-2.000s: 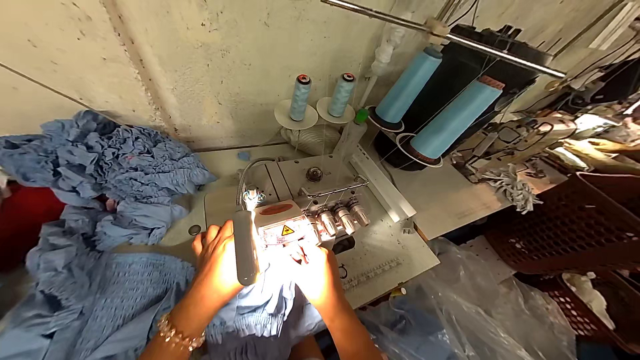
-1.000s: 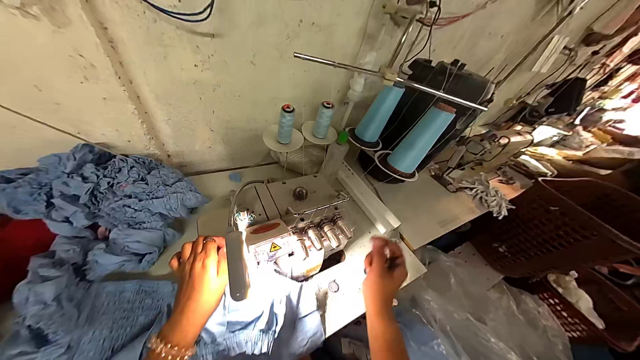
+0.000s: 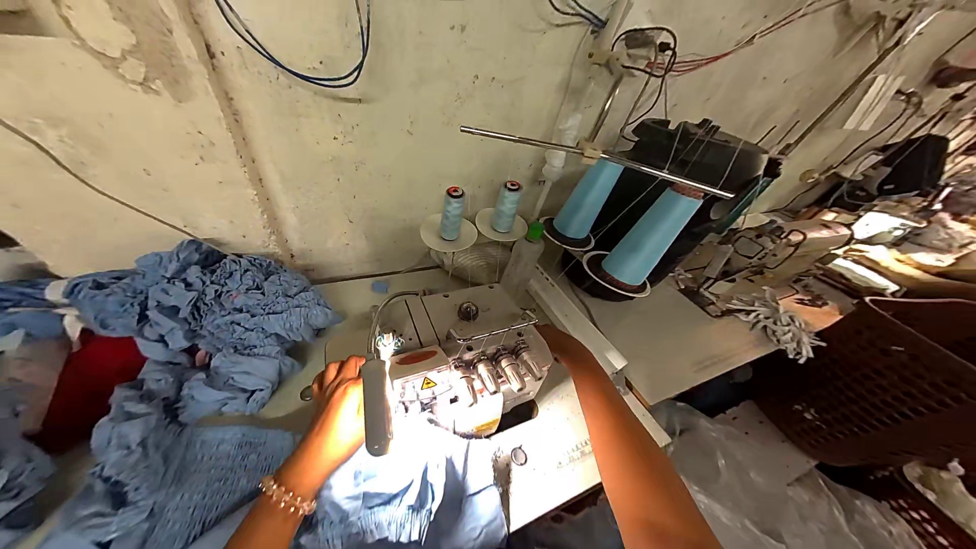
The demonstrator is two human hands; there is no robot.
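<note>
An overlock sewing machine (image 3: 427,366) stands on the table with its lamp lit. Light blue gathered fabric (image 3: 404,480) lies at the machine's front, under the lamp. My left hand (image 3: 339,404) is at the machine's left side, beside the dark lamp bar (image 3: 376,408) and above the fabric; its fingertips are partly hidden, so its hold is unclear. My right hand (image 3: 560,343) reaches to the right side of the machine head, behind the row of tension knobs (image 3: 507,366); its fingers are hidden. Two small spools (image 3: 453,215) and two large blue thread cones (image 3: 650,236) stand behind.
A heap of blue gathered fabric (image 3: 206,313) lies on the left, with red cloth (image 3: 91,385) beside it. A metal thread rod (image 3: 526,140) crosses above the cones. To the right are another sewing machine (image 3: 785,252), a brown plastic crate (image 3: 892,366) and clear plastic sheeting (image 3: 717,473).
My right hand was by the fabric at the machine's front, then lifted off to the right, and is now at the machine's far right side. My left hand remains beside the lamp.
</note>
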